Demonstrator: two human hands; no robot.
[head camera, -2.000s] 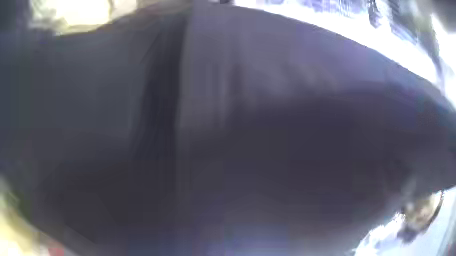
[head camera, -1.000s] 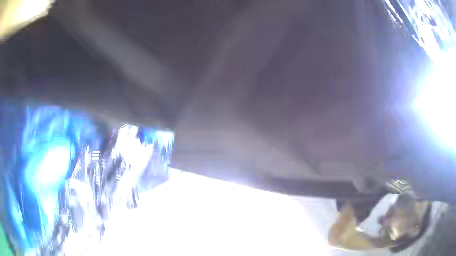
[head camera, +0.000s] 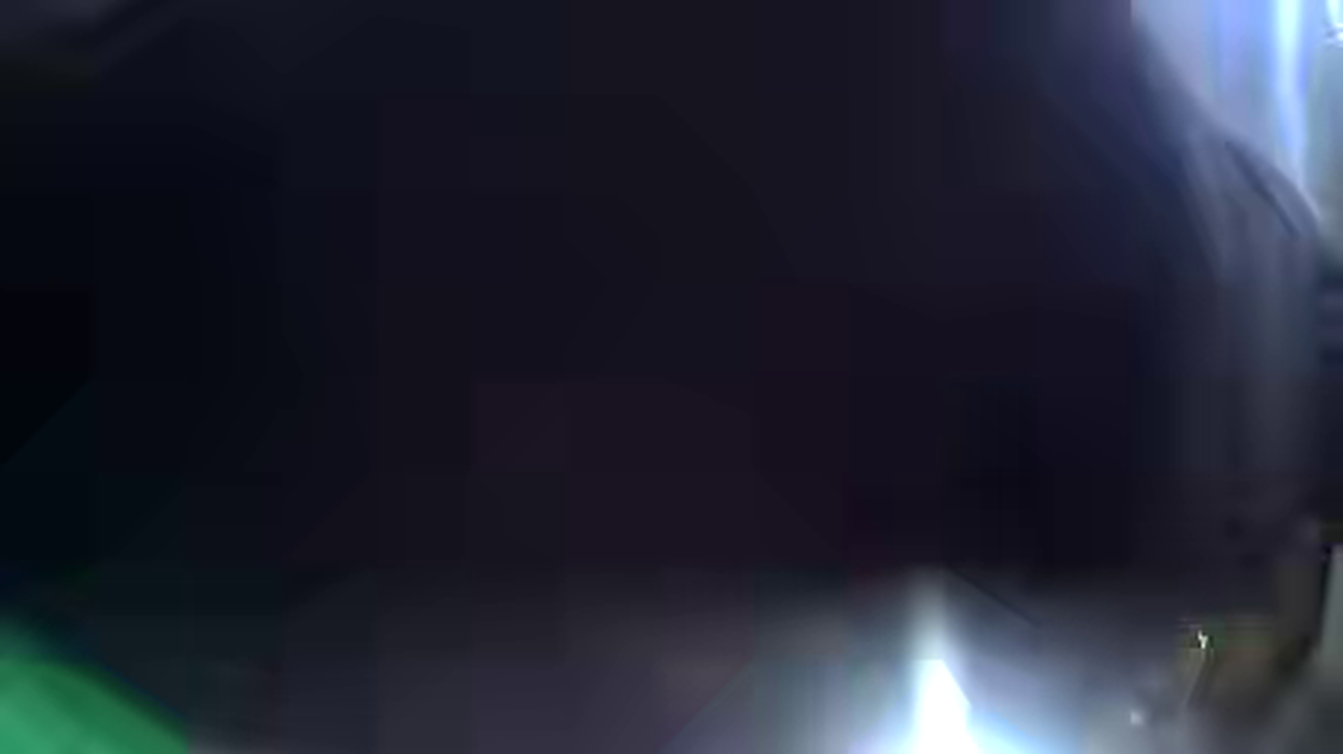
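Observation:
Dark cloth (head camera: 633, 339), likely a garment held very close to the camera, fills nearly the whole view. It is blurred and shows no clear edge or fold in the middle. Its right side (head camera: 1252, 280) looks a little lighter, with soft upright folds. My left hand is not in view. My right hand cannot be made out; a small blurred brownish patch at the lower right is too unclear to name.
A green patch (head camera: 74, 707), likely floor, shows at the bottom left corner. A bright white glare (head camera: 940, 714) lies at the bottom right of centre. Pale bluish, shiny streaks (head camera: 1267, 74) show at the top right edge.
The dark cloth now covers more of the view and looks darker. The blue plastic, the shiny film and the wide white surface at the bottom have gone from sight.

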